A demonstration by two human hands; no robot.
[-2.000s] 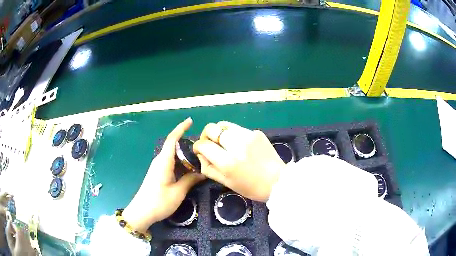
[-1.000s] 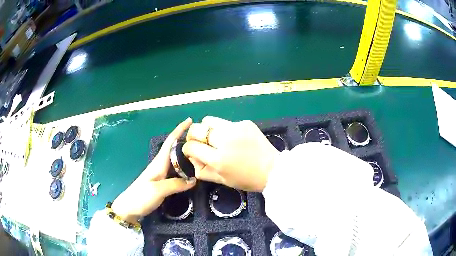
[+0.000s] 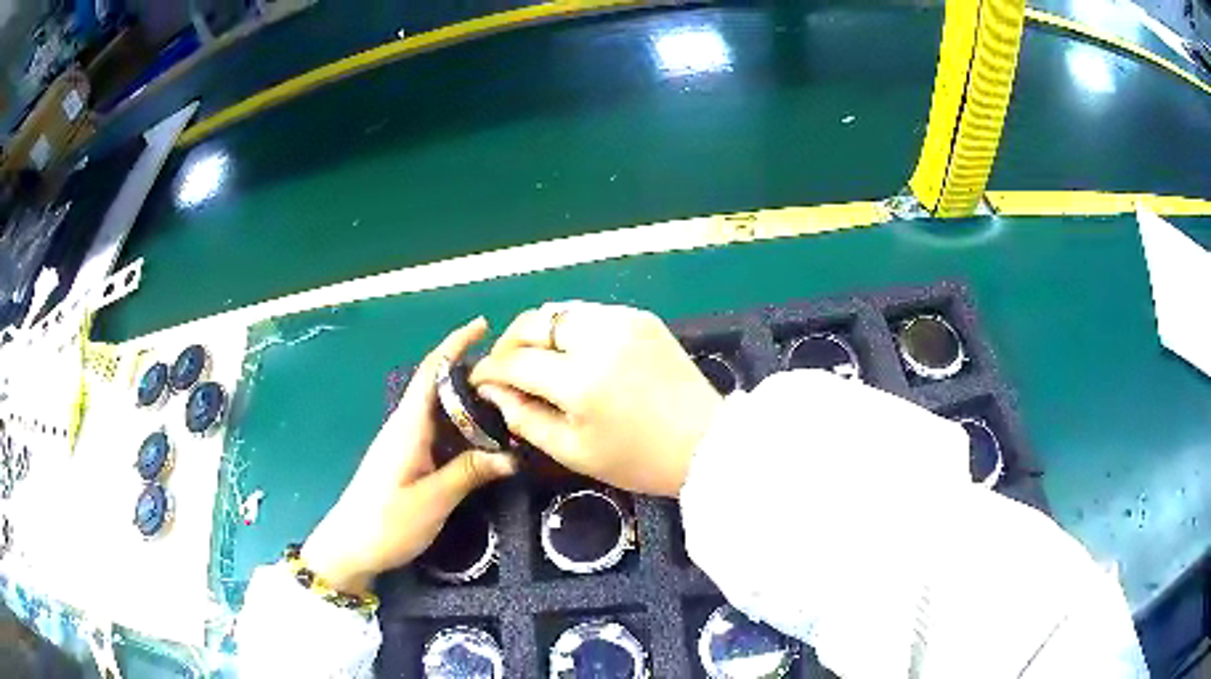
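Observation:
My left hand (image 3: 405,478) grips a round watch head (image 3: 468,409) by its edge, between thumb and fingers. The watch head is tilted on edge, with its silver rim showing and a dark face. My right hand (image 3: 591,398) is at its right side with bent fingers touching it; the fingertips are partly hidden. Both hands are above the black foam tray (image 3: 518,590), whose square pockets hold round units with dark glass and shiny rims, such as the one with a small white mark (image 3: 586,531).
Several black back covers (image 3: 153,455) lie on the white sheet (image 3: 100,531) at left. A liner scrap (image 3: 251,507) lies on the green mat (image 3: 312,425). A yellow-wrapped post (image 3: 969,113) stands at the back right; a paper sheet (image 3: 1182,285) is at far right.
The held watch head has turned from showing its dark face to more edge-on, with its silver rim visible. The hands stay together around it. The whole view has shifted slightly.

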